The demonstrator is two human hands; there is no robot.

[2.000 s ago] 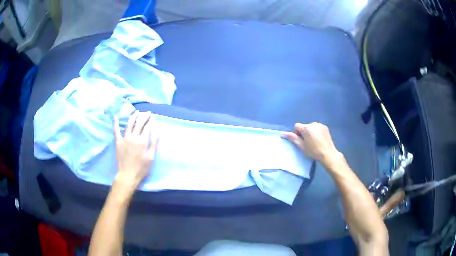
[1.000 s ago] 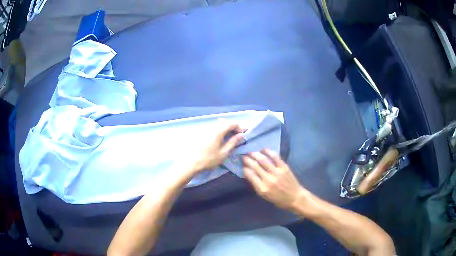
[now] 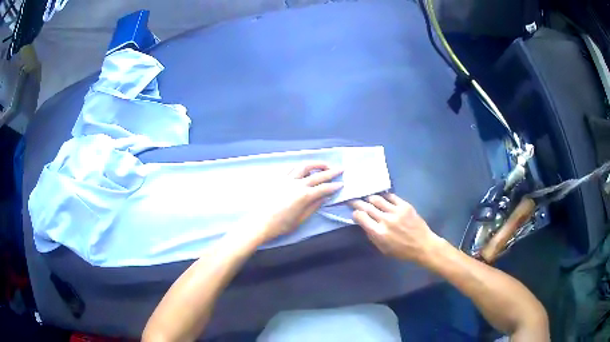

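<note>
A light blue garment lies on the dark blue-grey padded board, bunched at the left. Its sleeve runs flat to the right and ends in a squared cuff. My left hand lies on the sleeve just left of the cuff, fingertips on the cloth. My right hand is at the cuff's lower edge, its fingertips at the cloth edge and partly hidden; it seems to pinch the edge. The steam iron with its brown wooden handle rests at the table's right side, untouched.
The wide pressing pad lies under everything. A yellowish hose curves down to the iron, and a grey wrapped cord runs off right. A blue block is at the far left. A dark object lies near left.
My left hand has moved right along the sleeve to the cuff, and my right hand has come down to its lower edge. The cuff was turned and folded; now it lies flat and squared.
</note>
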